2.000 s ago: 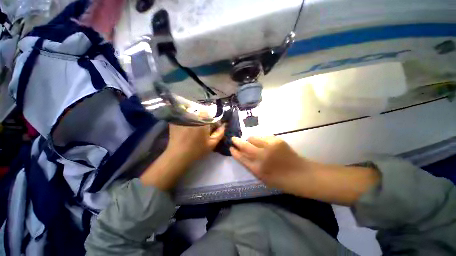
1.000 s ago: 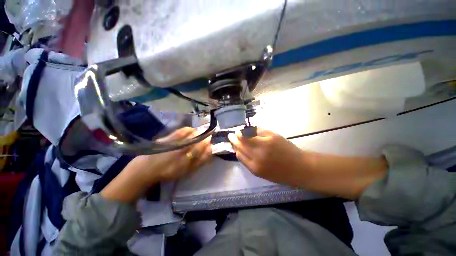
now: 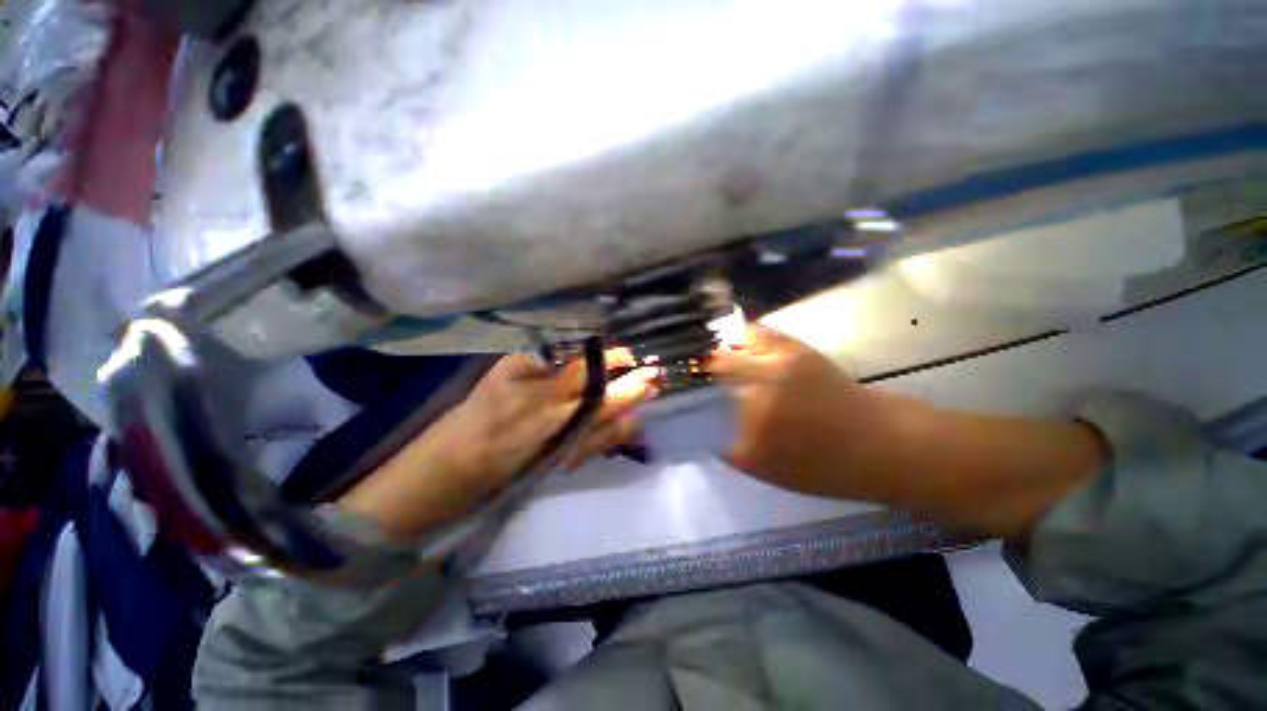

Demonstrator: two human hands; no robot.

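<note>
The sewing machine head [image 3: 556, 153] fills the upper view. My left hand [image 3: 521, 417] is bent at the needle area, partly covered by the chrome loop [image 3: 174, 431] and a dark curved guard. My right hand [image 3: 820, 417] is close beside it on the right, its fingertips hidden behind the thread tension assembly [image 3: 674, 327]. A pale round part of the machine [image 3: 691, 424] shows between the hands. A small dark bit of cloth [image 3: 630, 452] shows below my left fingers. The needle, the foot and what my fingertips hold are hidden or blurred.
Navy and pale garments [image 3: 97, 556] hang at the left, with navy cloth [image 3: 375, 403] beyond my left wrist. A reddish-pink cloth [image 3: 118, 111] lies at the upper left. The white machine bed [image 3: 1000, 403] has a grey ribbed front edge [image 3: 723, 553]. My lap is below.
The view has moved closer over the machine head, and the chrome loop appears lower left. Both hands stay at the needle. The small navy and white piece seen between them is now mostly hidden.
</note>
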